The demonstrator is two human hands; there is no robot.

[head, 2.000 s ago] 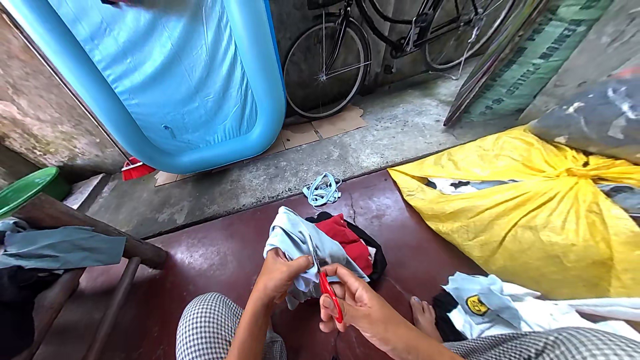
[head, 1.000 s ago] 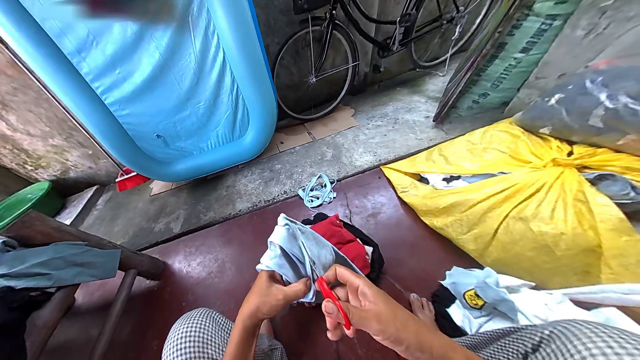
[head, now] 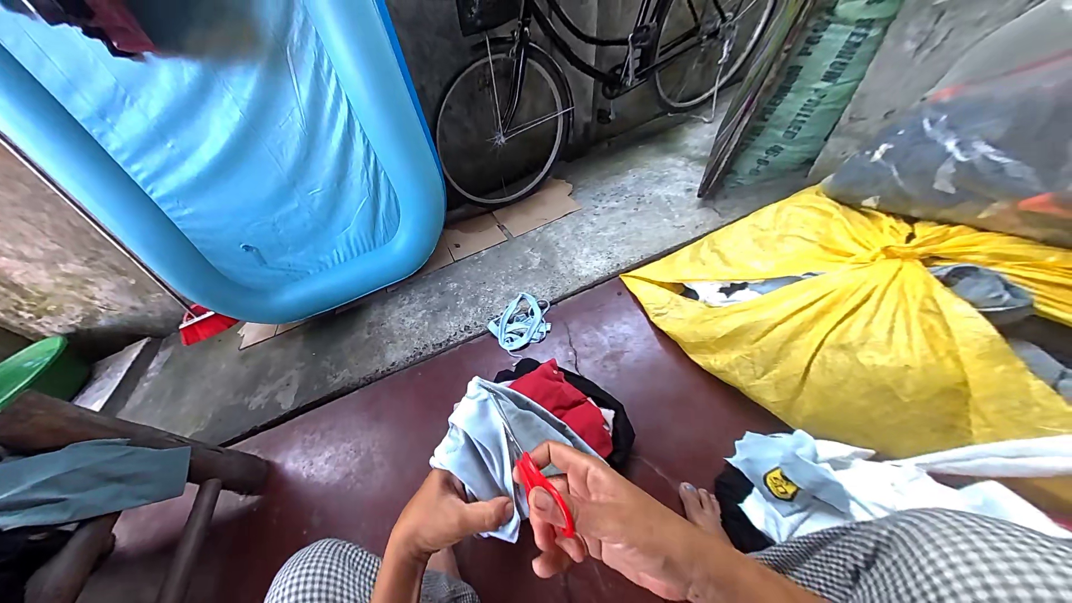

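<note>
My left hand (head: 461, 512) grips the near edge of a light blue-grey cloth (head: 477, 435), thumb on top. In my right hand (head: 586, 519) are red-handled scissors (head: 548, 494), with fingers in the loops and the blades pointing up and away against the cloth. How far the blades are apart cannot be told. Just beyond the cloth, a red cloth (head: 569, 406) and a black cloth (head: 618, 419) lie piled on the dark red floor. A small tangle of light blue fabric strips (head: 521, 322) rests farther off, at the floor's edge.
A tied yellow sack (head: 871, 352) holding cloths lies at the right, near white and light blue garments (head: 791, 477) with a yellow badge. At the left stand a wooden frame (head: 226, 465) draped with grey-blue cloth and a green basin (head: 46, 368). Behind are a blue inflatable pool (head: 352, 280) and a bicycle (head: 502, 126).
Both hands stay at the light blue-grey cloth, which has shifted in folds. The scissors remain in my right hand.
</note>
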